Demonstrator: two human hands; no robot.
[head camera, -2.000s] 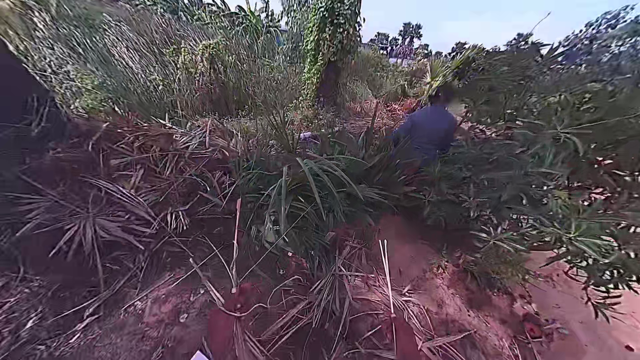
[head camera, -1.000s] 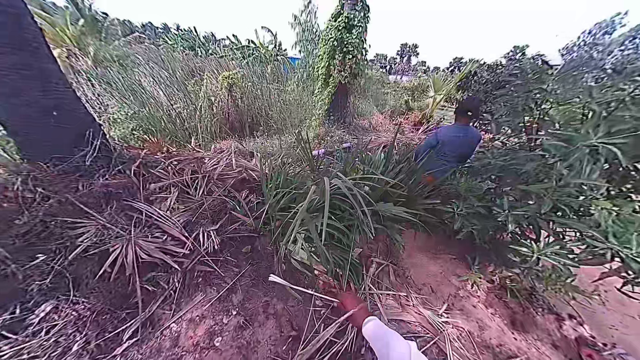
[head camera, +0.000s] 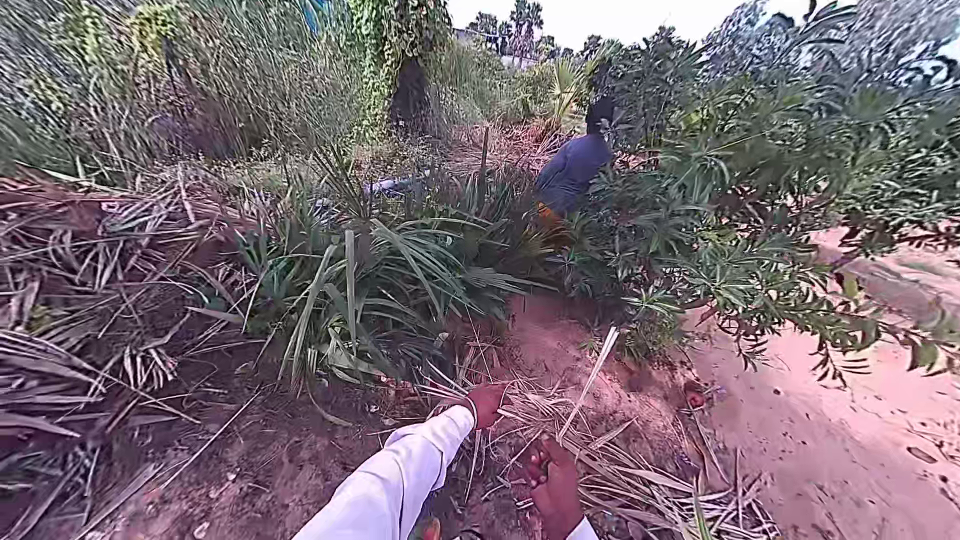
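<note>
Low in the head view, my left hand (head camera: 487, 403), in a white sleeve, reaches into dry palm leaf strips (head camera: 536, 405) on the ground. Its fingers are partly hidden, and whether it grips any strip cannot be told. My right hand (head camera: 553, 476) is closed like a fist, nearer to me and to the right. A pale flat stalk or leaf strip (head camera: 592, 373) rises from it, slanting up to the right. Green long-leaved plants (head camera: 405, 277) grow just beyond my left hand. More dry strips (head camera: 645, 487) lie to the right of my right hand.
A person in a blue top (head camera: 574, 172) is farther off among leafy shrubs (head camera: 697, 202). Dry palm fronds (head camera: 97, 262) cover the ground at left. A vine-covered trunk (head camera: 409, 90) stands behind. Bare sandy soil (head camera: 825, 442) slopes at right.
Two hands are in view now; one second ago only one showed, among the leaves with a pale stalk. The view has moved noticeably.
</note>
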